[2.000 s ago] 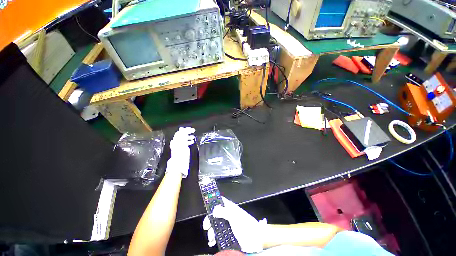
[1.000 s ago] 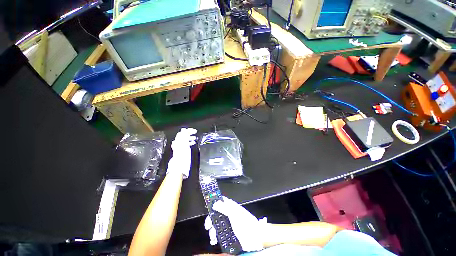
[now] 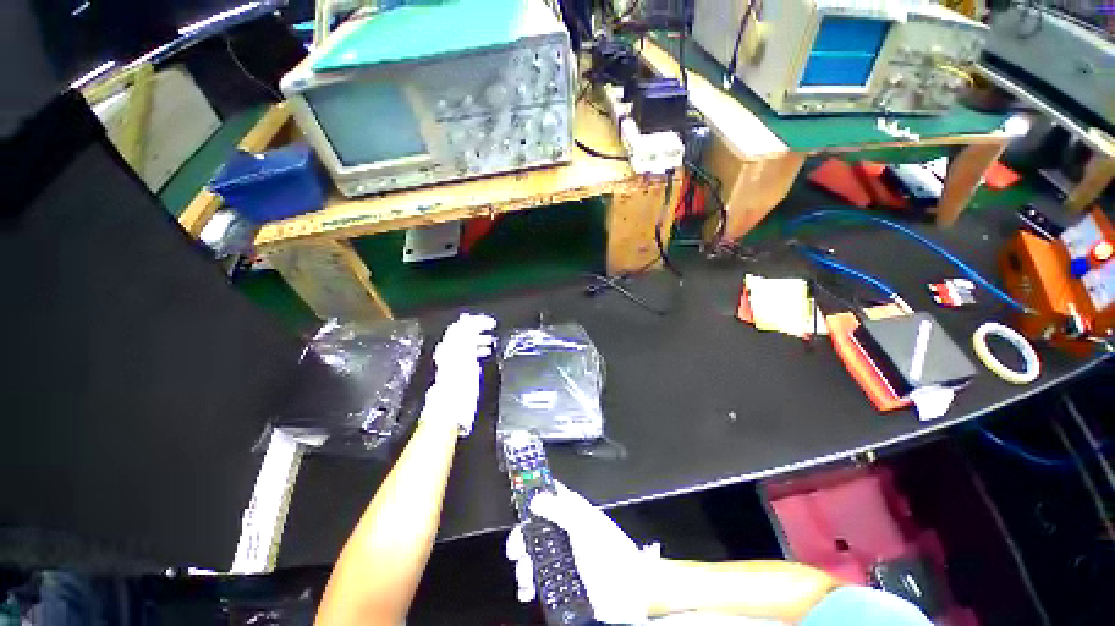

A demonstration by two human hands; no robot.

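My right hand (image 3: 587,550), in a white glove, holds a long black remote control (image 3: 545,528) whose far end points at a bagged set-top box (image 3: 550,389) on the black bench. My left hand (image 3: 461,367), also gloved, rests between that box and a second set-top box in a crinkled clear bag (image 3: 361,382) on the left. The left hand's fingers are bunched and small in view; whether they touch anything cannot be told.
Oscilloscopes (image 3: 428,110) stand on a wooden shelf (image 3: 489,192) with a blue parts bin (image 3: 269,184). To the right are yellow notes (image 3: 779,305), another black box (image 3: 919,351) on a red holder, a tape roll (image 3: 1005,352) and an orange fixture box (image 3: 1054,287).
The camera view has shifted slightly, so the bench things appear a little further right and lower. The orange screen at the upper left has gone from view. The remote stays in my right hand.
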